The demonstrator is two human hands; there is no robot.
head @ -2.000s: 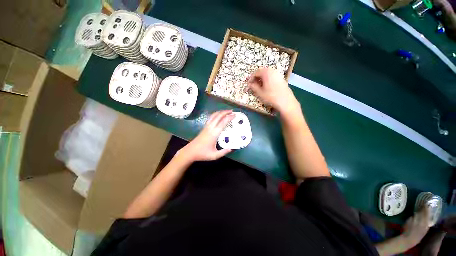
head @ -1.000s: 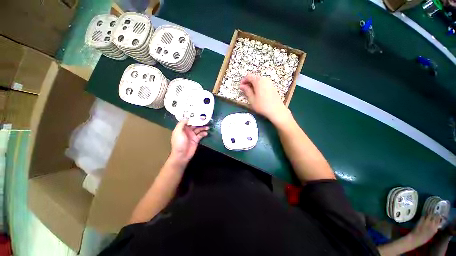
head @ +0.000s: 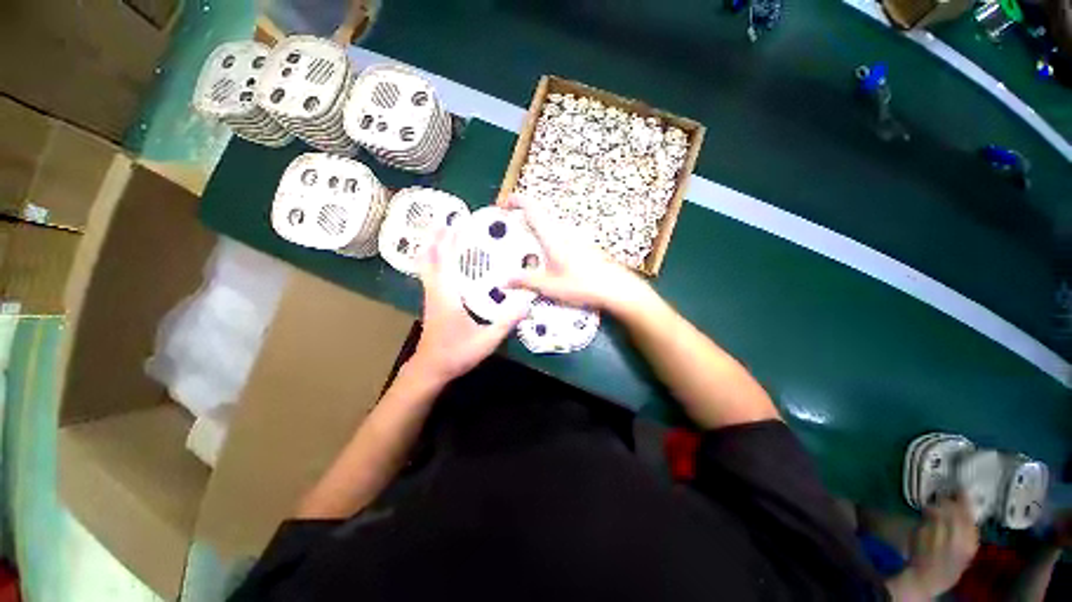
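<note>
An off-white rounded-square cover (head: 475, 261) with dark holes and a slotted grille is held up between both hands. My left hand (head: 453, 323) grips its left and lower edge. My right hand (head: 567, 261) is at its right side, fingers on the cover near a hole; whether a small insert is between the fingers cannot be told. Another cover (head: 557, 329) lies on the green bench just below the right hand, partly hidden. A brown-edged cardboard tray (head: 695, 176) full of small cream plastic inserts (head: 605, 165) stands beyond my right hand.
Stacks of covers (head: 323, 202) stand at the bench's left end, one low pile (head: 417, 226) beside the held cover. A large open carton (head: 300, 400) with a translucent bag (head: 218, 329) is at left. At lower right, another person's hand (head: 940, 547) is near more covers (head: 932, 465). Blue-ended pieces (head: 872, 80) lie across the belt.
My left hand has lifted a cover from the low pile and moved it right. My right hand has left the tray and come to the cover. The other person's hand has moved left.
</note>
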